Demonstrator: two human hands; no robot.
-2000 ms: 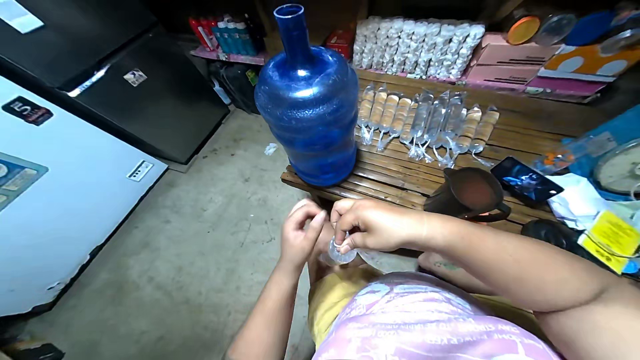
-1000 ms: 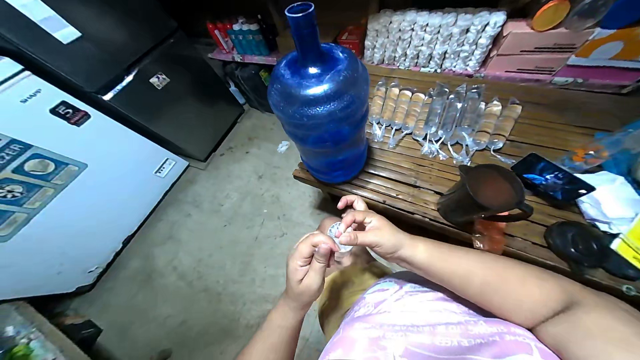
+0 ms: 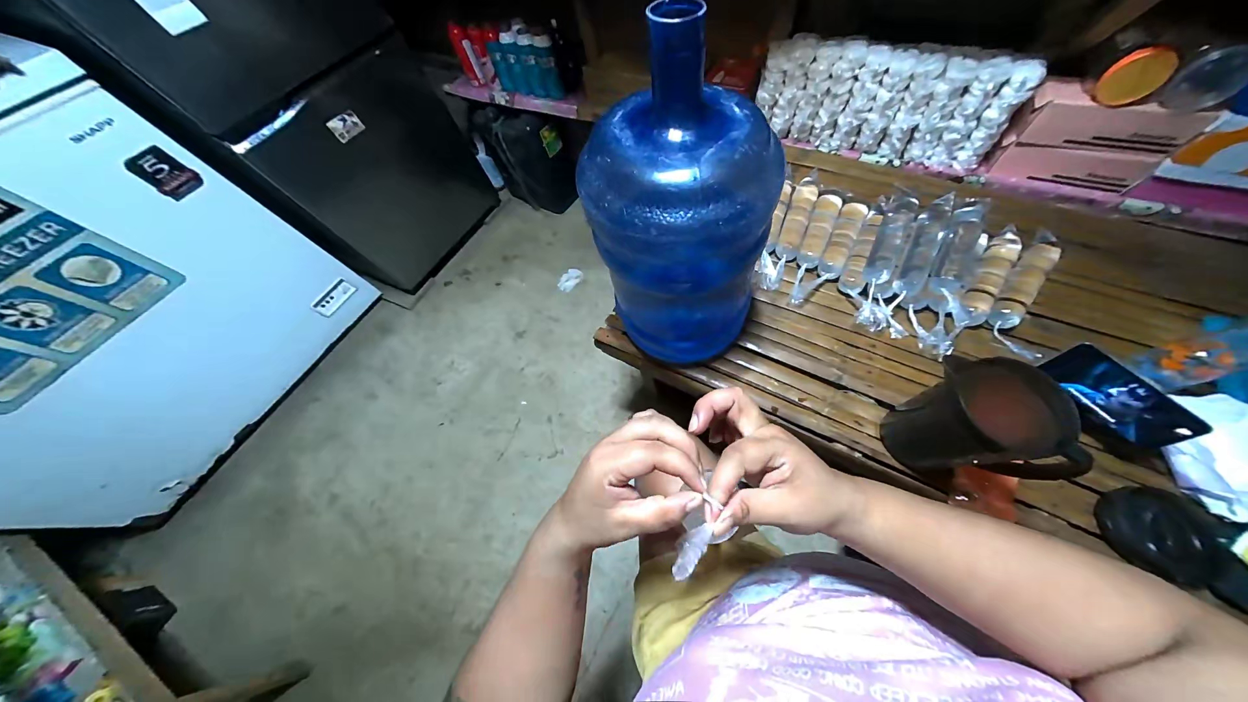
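Over my lap, my left hand (image 3: 639, 483) and my right hand (image 3: 770, 473) pinch the twisted neck of a clear plastic bag (image 3: 692, 551) between thumbs and fingertips. The bag's loose end hangs below the fingers; its other part is mostly hidden behind my hands. Beyond them, a big blue water bottle (image 3: 680, 224) stands upright on the corner of a slatted wooden bench. Right of the bottle lies a row of tied, clear plastic tubes of liquid (image 3: 916, 253). A dark pitcher (image 3: 936, 424) stands on the bench to the right of my right hand.
A phone or tablet (image 3: 1121, 395) lies by the pitcher, near a black object (image 3: 1160, 531). Behind the tubes are a stack of white packets (image 3: 897, 97) and pink boxes (image 3: 1092, 146). A white freezer (image 3: 195, 341) and a dark refrigerator (image 3: 370, 166) stand at the left.
My hands have drawn together at the bag. Its twisted end now hangs below my fingers, where a rounded part showed two seconds ago.
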